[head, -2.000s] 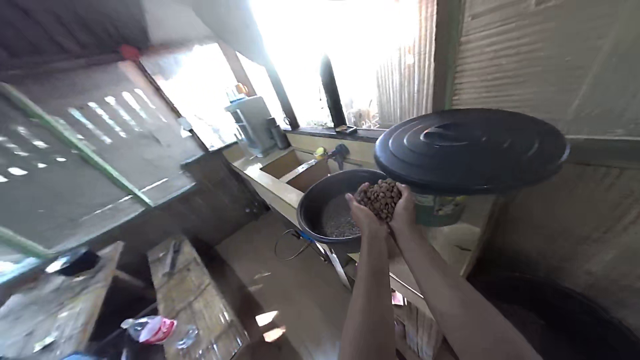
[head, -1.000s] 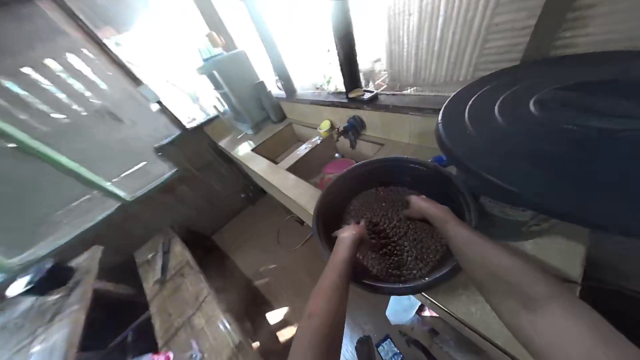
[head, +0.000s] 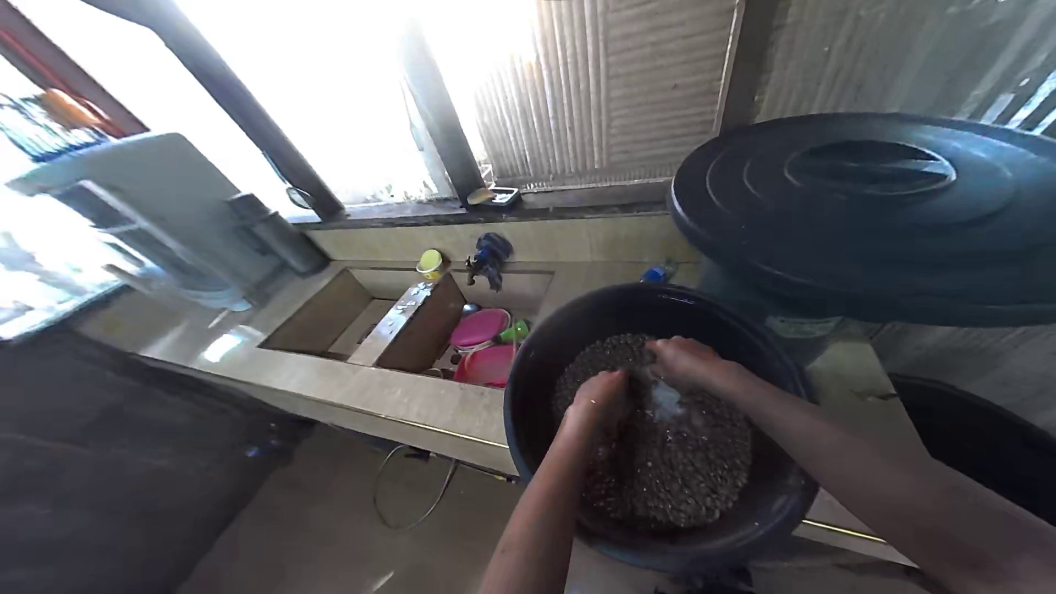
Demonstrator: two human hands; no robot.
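Observation:
Both my hands are inside a large black plastic basin (head: pixel 660 301) that holds a mass of brown beans or nuts (head: pixel 685 462). My left hand (head: pixel 601 400) lies among the beans left of the basin's middle, its fingertips partly hidden. Close by on the right, my right hand (head: pixel 685 361) has its fingers down at the beans, also partly hidden. A pale, shiny patch shows on the beans between and below the hands. Whether either hand has beans in its grasp cannot be seen.
A tiled double sink (head: pixel 396 322) with pink plastic dishes (head: pixel 481 328) adjoins the basin on the left, below a tap wrapped in dark cloth (head: pixel 491 257). A big dark lid (head: pixel 874 214) overhangs at the right. A grey water dispenser (head: pixel 177 214) stands far left.
Two seconds ago my cupped hands held a heap of beans above the basin; now they are down in the beans. The view has moved closer to the basin.

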